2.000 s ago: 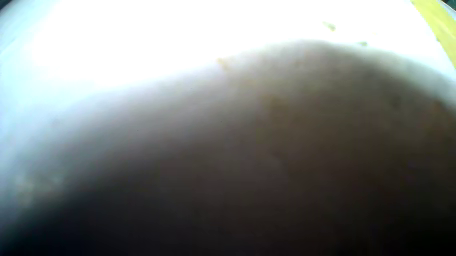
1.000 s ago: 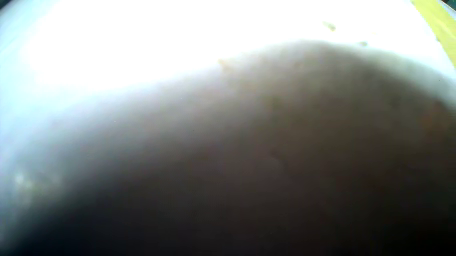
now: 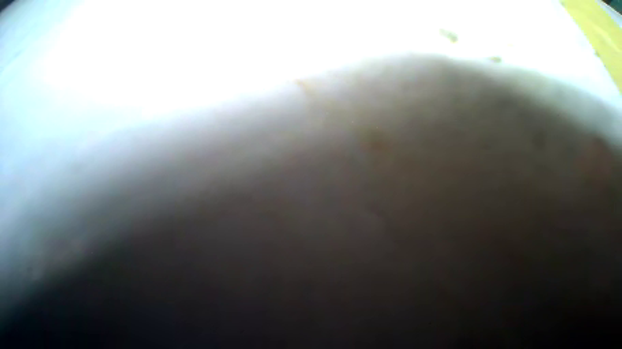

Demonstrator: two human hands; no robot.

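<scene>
A bright white surface (image 3: 170, 54), overexposed, fills the upper part of the head view. I cannot tell what it is. A large blurred dark shadow or very near object covers the middle and bottom, fading to black at the lower edge. Small yellowish-brown marks show near its upper border. Neither my left hand nor my right hand can be made out. No work piece can be made out.
A bright yellow strip (image 3: 597, 34) runs along the top right corner beside the white surface. A small dark green patch shows beyond it at the very corner. Small greenish specks lie on the white near the upper right.
The view is nearly still. The faint pale spots at the lower left have dimmed. The dark area's shading shifts slightly.
</scene>
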